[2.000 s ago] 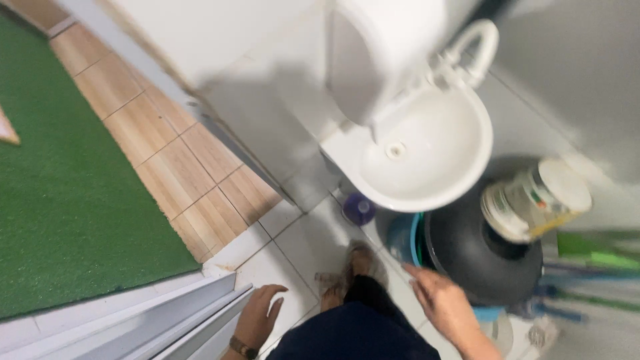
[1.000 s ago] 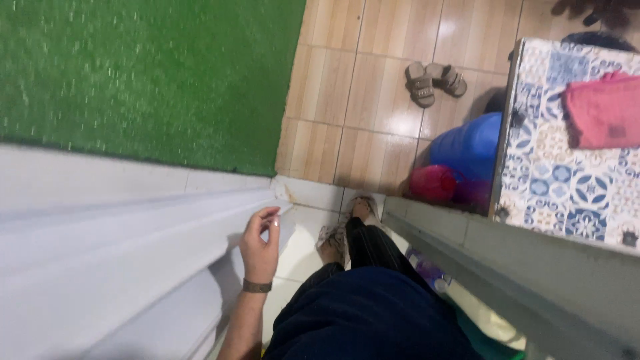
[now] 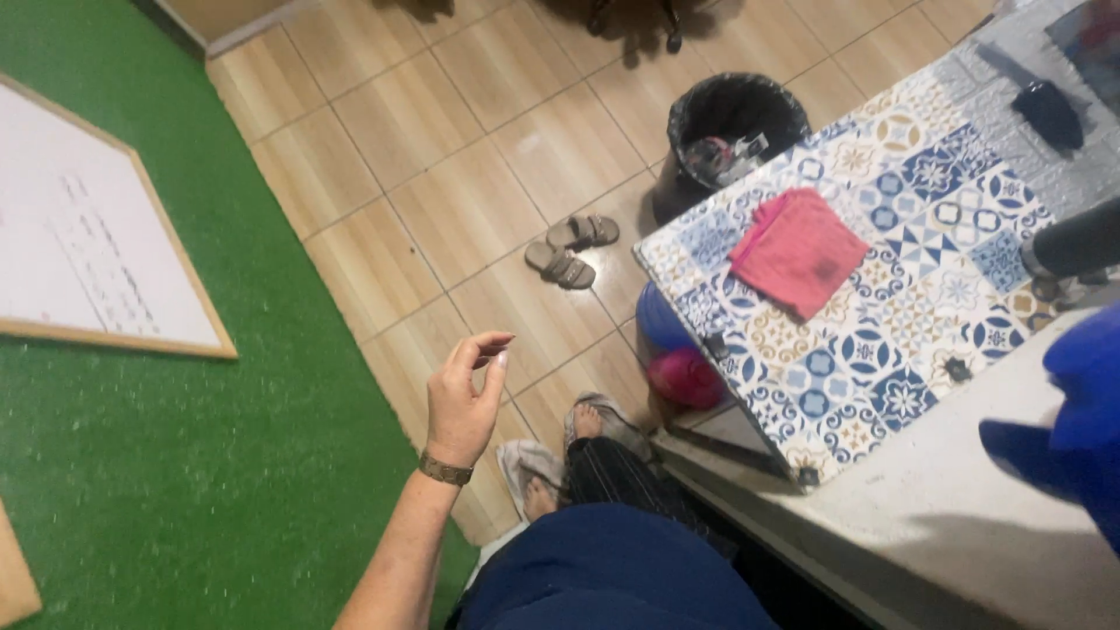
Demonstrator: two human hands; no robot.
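Observation:
My left hand (image 3: 465,398), with a watch or bracelet on its wrist, hangs in the air over the tiled floor and holds nothing. Its fingers curl, with the thumb apart from the palm. My right hand is out of the frame. A pair of brown sandals (image 3: 573,252) lies on the floor beyond my left hand. To the right, a folded pink cloth (image 3: 801,254) with a dark spot rests on a table with a blue and white patterned top (image 3: 875,350).
A black bin (image 3: 735,131) with rubbish stands behind the table. Blue (image 3: 661,319) and pink (image 3: 685,378) objects sit under its near edge. A framed whiteboard (image 3: 105,236) with writing hangs on the green wall (image 3: 289,455). A dark-bladed tool (image 3: 1046,109) lies at upper right.
The view has moved from the sink area to the tiled room with the table. My right hand, seen two seconds ago, has left the frame. My left hand stays raised and holds nothing.

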